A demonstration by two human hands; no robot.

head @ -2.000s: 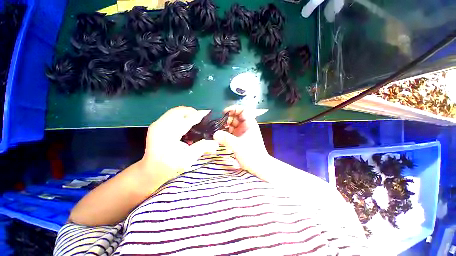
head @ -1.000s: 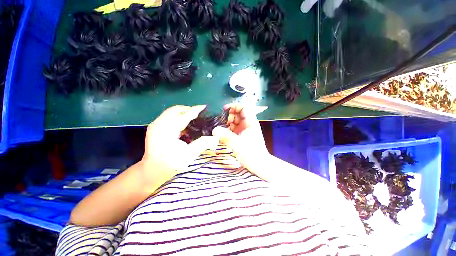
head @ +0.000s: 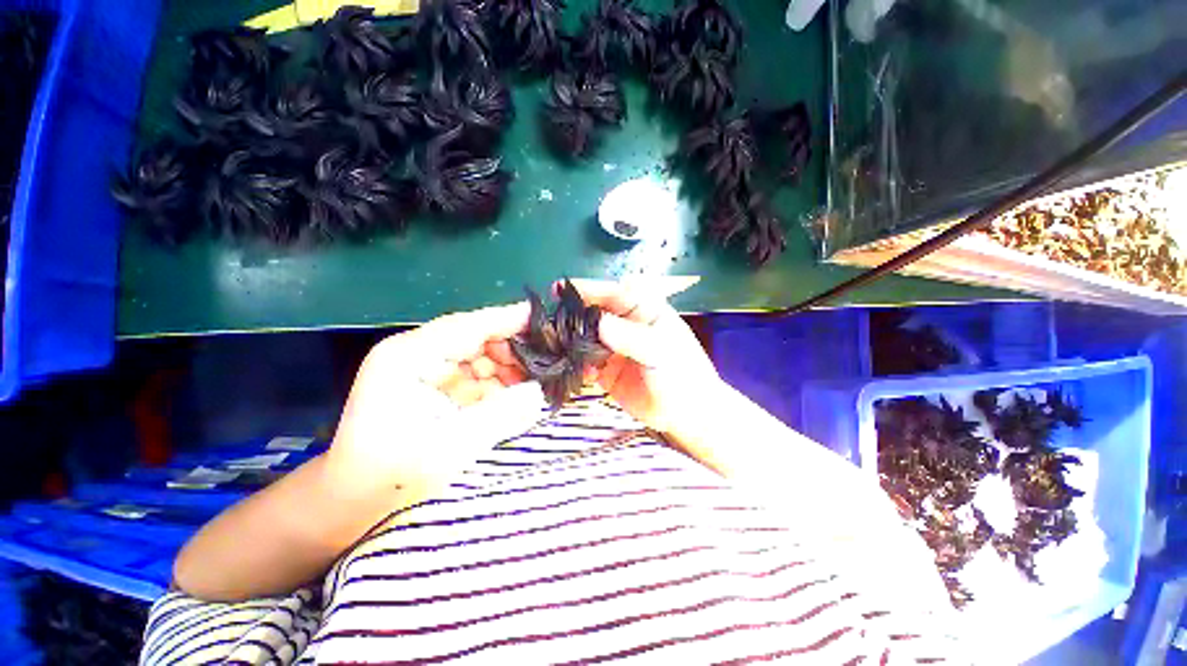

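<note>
A dark, spiky-petalled rosette (head: 560, 346) is held between both hands at the bench's front edge, its petals spread and facing up. My left hand (head: 436, 390) grips its left side with thumb and fingers. My right hand (head: 644, 349) pinches its right side. The undersides of the rosette and some fingertips are hidden. A small white glue bottle (head: 630, 208) stands on the green bench just beyond the hands, with whitish residue around it. Several dark flower heads (head: 349, 190) sit in rows on the bench at the left and back.
A blue crate (head: 65, 260) stands at far left. A light blue crate (head: 1135, 494) with dark spiky pieces is at lower right. A clear panel (head: 963, 143) and a pale-rimmed tray (head: 911, 260) of brown bits are at right. A dark cable (head: 963, 237) crosses there. Yellow paper (head: 313, 12) lies at the back.
The hands have turned the rosette so its spread petals show. My left hand has shifted slightly left and down, its fingers now under the rosette's left side.
</note>
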